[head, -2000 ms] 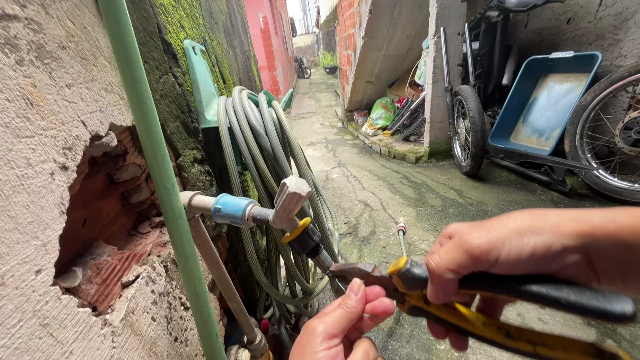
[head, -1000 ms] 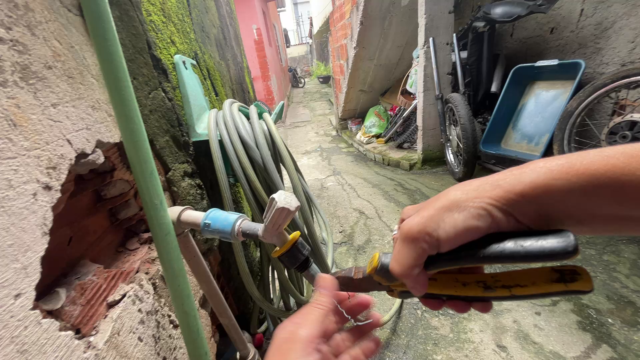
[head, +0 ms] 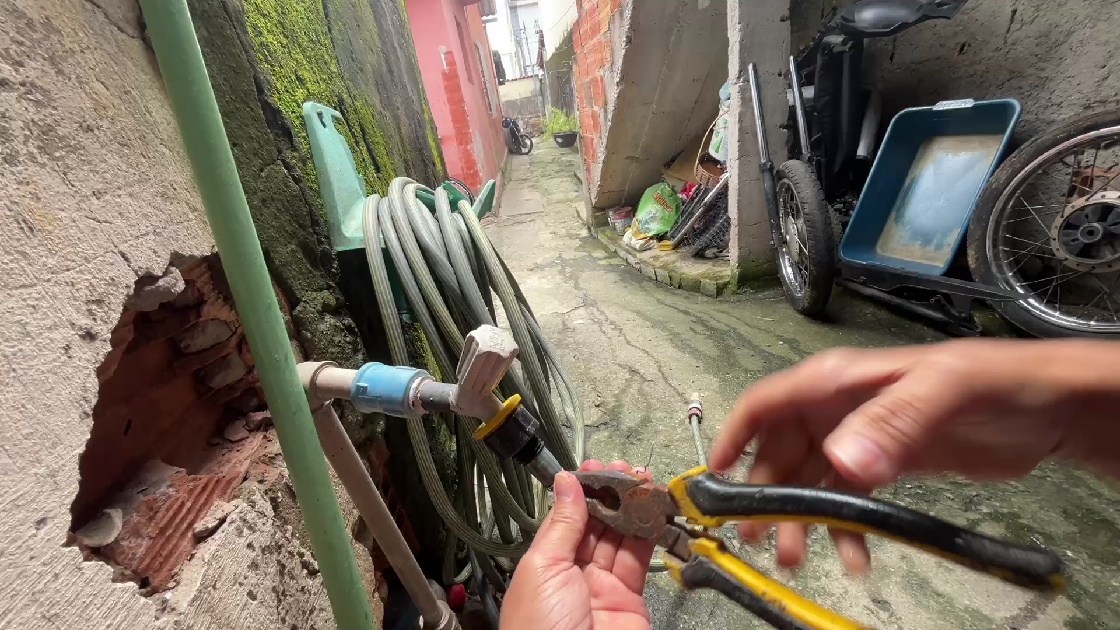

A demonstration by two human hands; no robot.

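Note:
A pair of combination pliers (head: 643, 507) with black and yellow handles lies with its rusty jaws on the fingers of my left hand (head: 582, 560), the thumb near the jaw tip. Its handles are spread to the lower right. My right hand (head: 840, 429), slightly blurred, is at the upper handle with its fingers apart and not wrapped round it. Just past my left thumb, a hose end with a black and yellow connector (head: 512, 429) hangs from a pale plastic tap (head: 481, 363), which is joined to a blue pipe fitting (head: 389, 389). A thin wire shows above my left fingers.
A green pipe (head: 254, 306) runs down the left wall before a broken hole (head: 175, 420). Behind the tap, a coiled hose (head: 455, 289) hangs on a green holder (head: 337, 175). A blue tub (head: 932, 188) and motorcycle wheels (head: 801, 236) stand at right on the concrete alley.
My right hand has loosened from the plier handles, which it gripped closely in both earlier frames. The handles have spread apart, and the jaws now rest over my left fingers.

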